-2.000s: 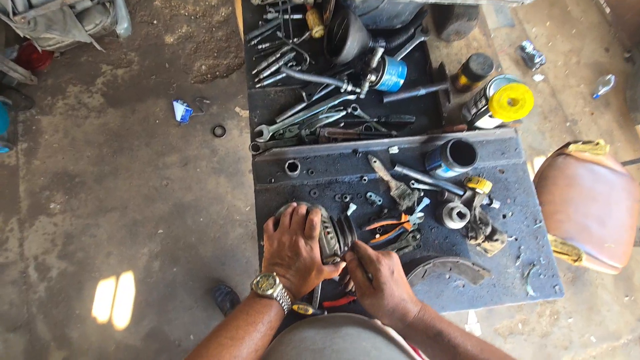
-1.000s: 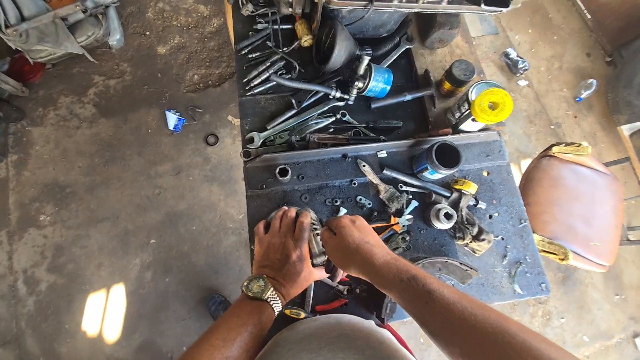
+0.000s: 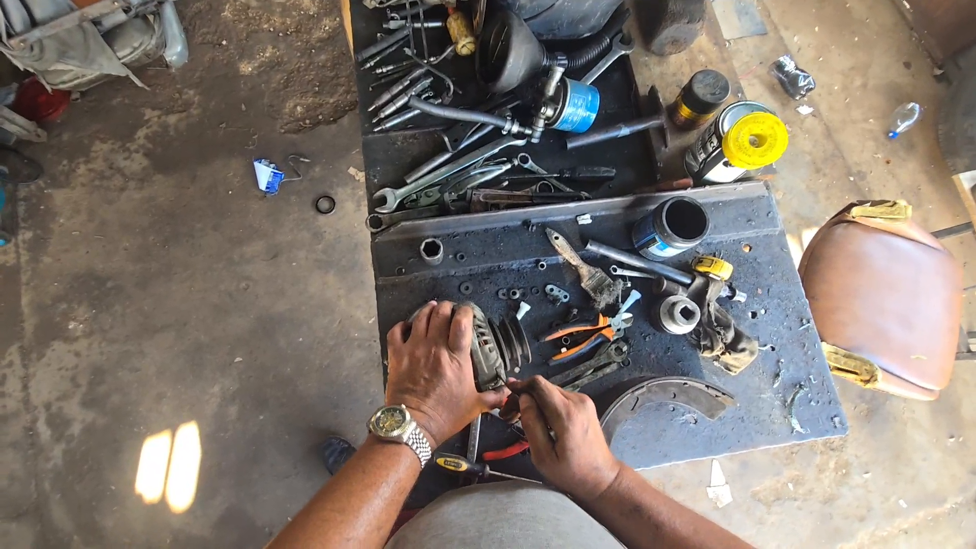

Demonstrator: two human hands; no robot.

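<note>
An alternator with a grooved pulley (image 3: pixel 488 351) lies on the dark metal bench (image 3: pixel 709 412) near its front left. My left hand (image 3: pixel 435 366), a watch on its wrist, grips the housing from the left. At the housing's lower right edge, my right hand (image 3: pixel 560 431) has its fingers closed around a small dark item, mostly hidden by the fingers. Orange-handled cutting pliers (image 3: pixel 591 335) lie right of the pulley. A yellow-handled screwdriver (image 3: pixel 457 463) and red-handled pliers (image 3: pixel 505 450) are near my body, below the hands.
A paintbrush (image 3: pixel 583 271), a socket (image 3: pixel 677 314), a rag (image 3: pixel 720 332), an open dark can (image 3: pixel 671 227) and a curved brake shoe (image 3: pixel 671 396) lie to the right. Wrenches (image 3: pixel 450 175), a funnel (image 3: pixel 511 53) and a blue filter (image 3: pixel 576 105) fill the far tray. A brown stool (image 3: pixel 884 297) stands at right.
My right hand has drawn back from over the pulley to the housing's lower edge, uncovering the pulley. My left hand stays on the housing.
</note>
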